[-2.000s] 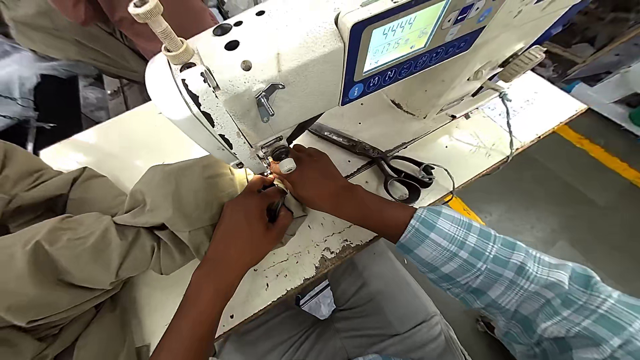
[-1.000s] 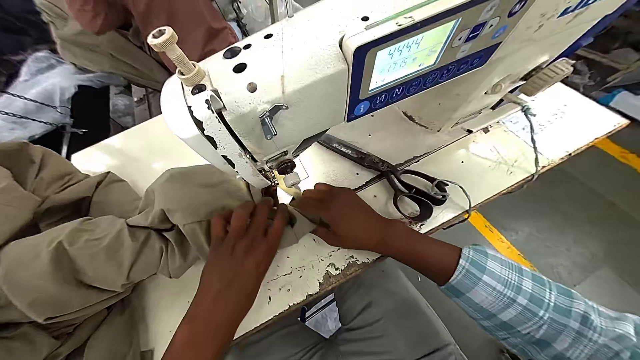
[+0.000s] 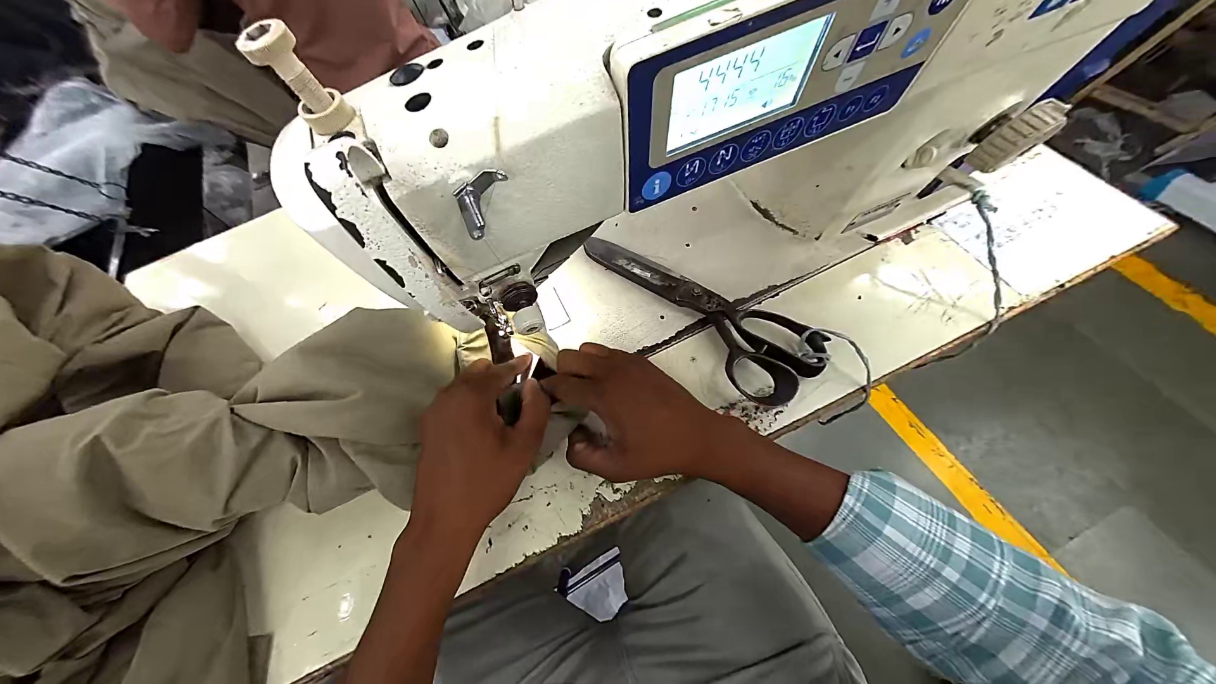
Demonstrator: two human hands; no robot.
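An industrial sewing machine [image 3: 494, 152] stands on a worn, cream-painted table, its needle area lit. Khaki fabric [image 3: 332, 399] runs from a large bunched heap at the left to the presser foot. My left hand [image 3: 480, 437] grips the fabric just in front of the foot, thumb and index finger close together. Beside it, to the right, my right hand [image 3: 636, 413] pinches the fabric edge between bent fingers. The part of the cloth beneath my fingers is hidden. Black-handled scissors [image 3: 712, 309] lie on the table to the right of the needle, with a grey cord tied to one handle.
A lit control panel [image 3: 750, 90] is on the machine's front, and a handwheel [image 3: 1021, 133] at its right end. The table's chipped front edge [image 3: 608, 508] runs above my lap. Clear plastic sheeting [image 3: 76, 161] lies at the far left. Part of another person shows behind the machine.
My right hand has drawn back from the needle area to the fabric edge nearer the table front. My left hand stays on the cloth, its thumb and index finger now pinching near the foot.
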